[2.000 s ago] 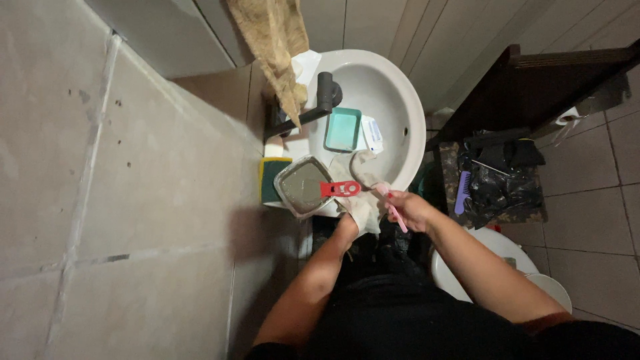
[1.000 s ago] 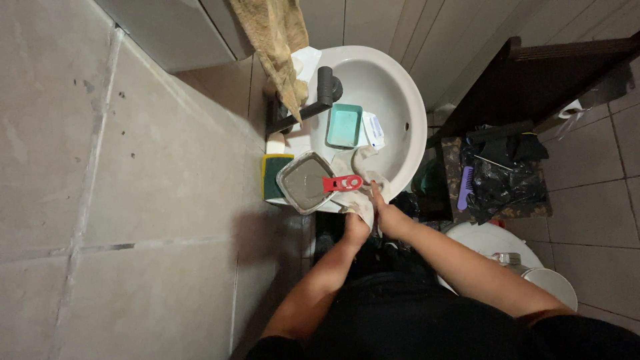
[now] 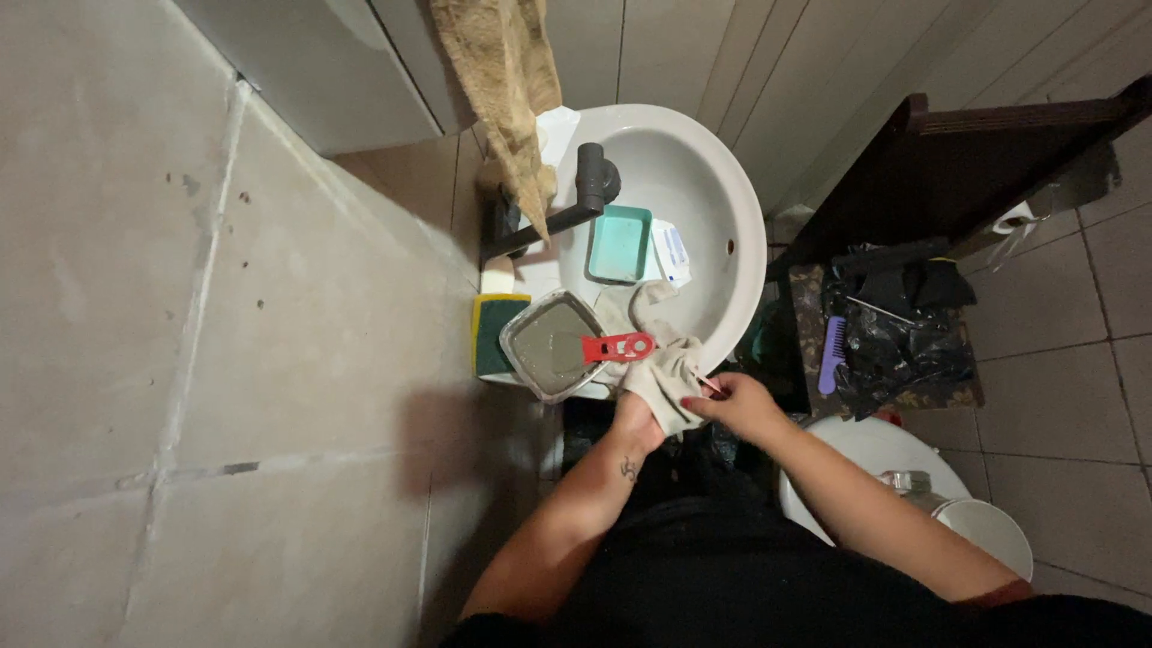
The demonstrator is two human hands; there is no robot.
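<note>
My left hand (image 3: 641,421) is under a pale, damp-looking cloth (image 3: 668,382) at the front edge of the washbasin, its fingers covered by the fabric. My right hand (image 3: 733,407) pinches a thin pink handle (image 3: 709,385), whose far end is hidden in the cloth. Just left of the cloth stands a square clear tub (image 3: 549,346) of grey paste, and a red-handled tool (image 3: 617,347) rests in it with its handle over the rim. A yellow and green scouring sponge (image 3: 501,335) lies beside the tub.
In the white washbasin (image 3: 745,225) are a turquoise tray (image 3: 621,243) and a white packet (image 3: 670,252). A dark tap (image 3: 589,180) and a hanging tan cloth (image 3: 504,81) are above its left side. At right, a purple comb (image 3: 832,354) lies by black plastic; a white bucket (image 3: 985,531) is below.
The pink-handled tool, held out beside the cloth two seconds ago, is now mostly covered by the cloth. Both hands have stayed at the basin's front edge.
</note>
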